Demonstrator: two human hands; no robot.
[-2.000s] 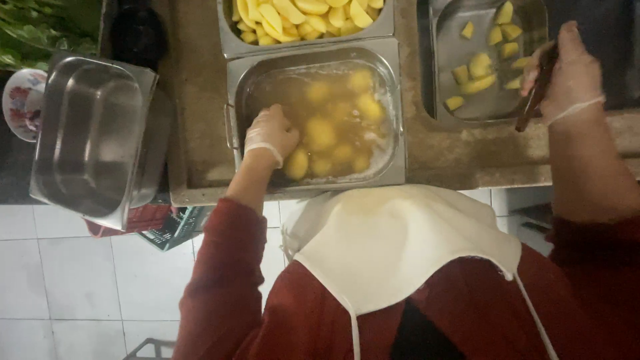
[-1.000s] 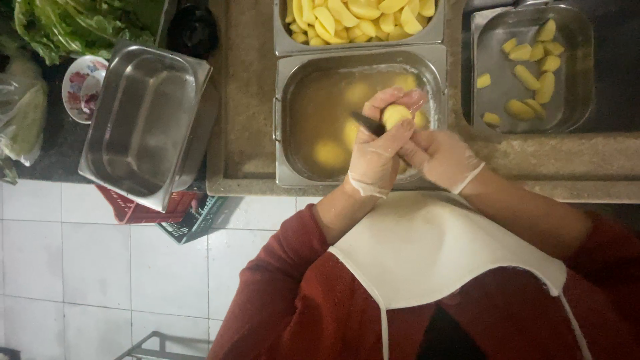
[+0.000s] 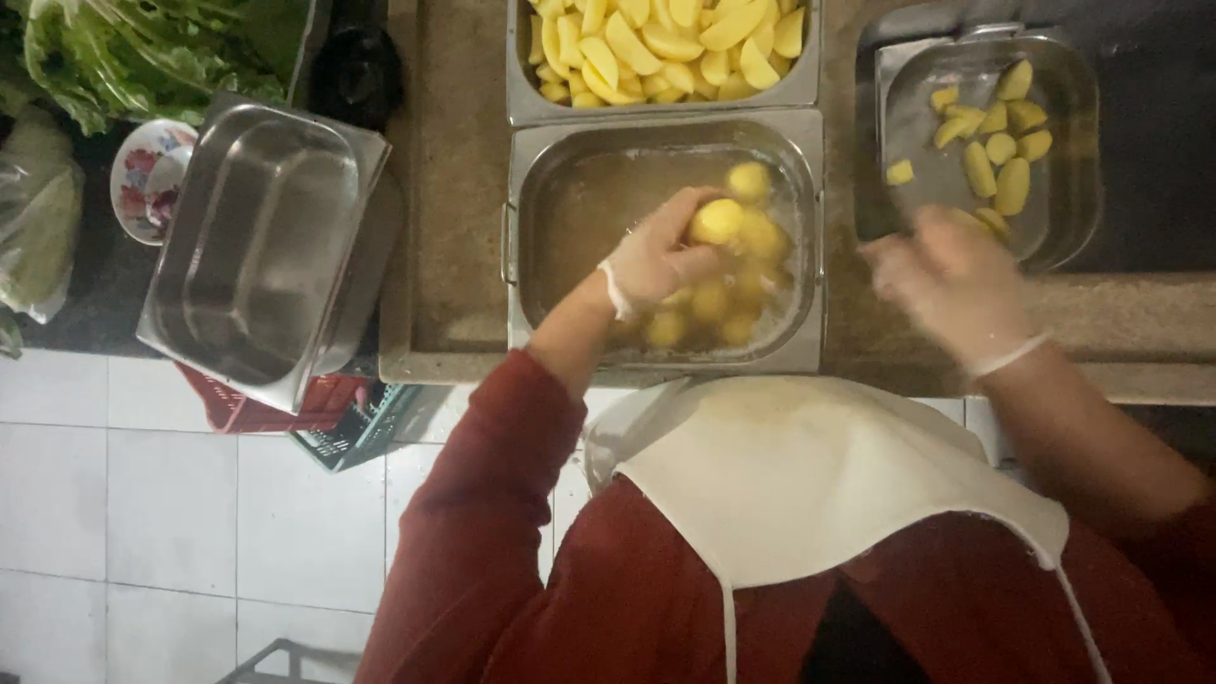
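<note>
My left hand [image 3: 665, 256], in a thin clear glove, has its fingers around a peeled potato [image 3: 719, 221] at the water of the middle steel pan [image 3: 608, 356]. Several more peeled potatoes [image 3: 708, 299] lie in the cloudy water beside it. My right hand [image 3: 940, 275], also gloved, is blurred by motion over the lower left edge of the right steel pan [image 3: 1078, 190]; a dark blurred shape is near its fingers, and I cannot tell what it holds. Cut potato pieces [image 3: 1012, 185] lie in that pan.
Behind the middle pan stands a steel pan [image 3: 665, 112] full of potato wedges. An empty steel pan [image 3: 252, 228] leans at the left, by a patterned bowl [image 3: 142, 180], a black object [image 3: 356, 76] and leafy greens [image 3: 152, 47]. Red [image 3: 228, 404] and green crates [image 3: 361, 437] are below.
My hands were together over the middle pan with a potato and a dark-handled tool; they are now apart. My right hand has moved right, to the pan of cut pieces.
</note>
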